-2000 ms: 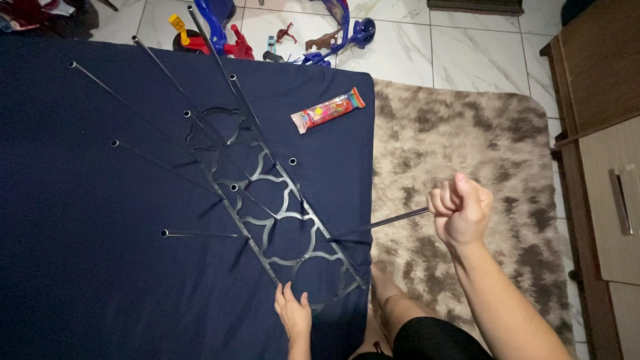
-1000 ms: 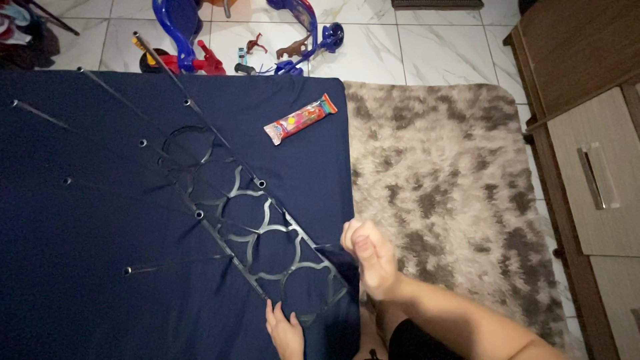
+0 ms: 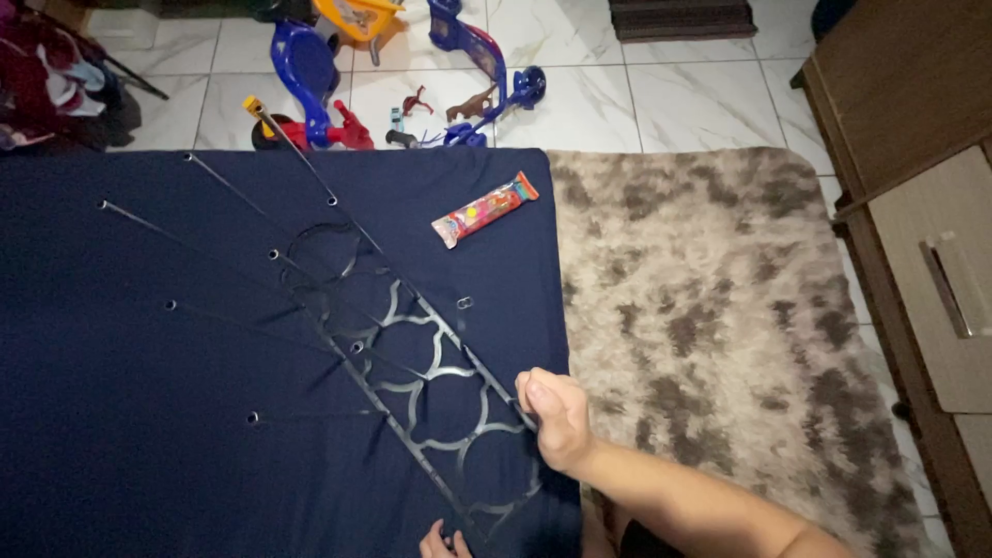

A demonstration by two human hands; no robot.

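A dark metal rack frame (image 3: 425, 380) with curved openwork lies on a navy bedsheet (image 3: 232, 488). Several thin metal tubes with round open ends rise from it, among them one tube (image 3: 139, 221) at the left. My right hand (image 3: 554, 415) is closed in a fist over the frame's right rail, near its lower end; the rod it gripped earlier is hidden or seen end-on. At the bottom edge, my left hand (image 3: 446, 540) is partly out of view, its fingers by the frame's lower corner. A small metal piece (image 3: 464, 303) lies right of the frame.
A colourful wrapped packet (image 3: 486, 211) lies near the sheet's far right corner. Beyond the edge, a blue ride-on toy (image 3: 306, 81) and small toys stand on white tiles. A mottled shaggy rug (image 3: 697, 325) is at the right, beside a wooden drawer unit (image 3: 938, 271).
My right hand has moved left from over the rug to the frame's right rail. The rod seen sticking out from its fist two seconds ago no longer shows plainly. The view has shifted.
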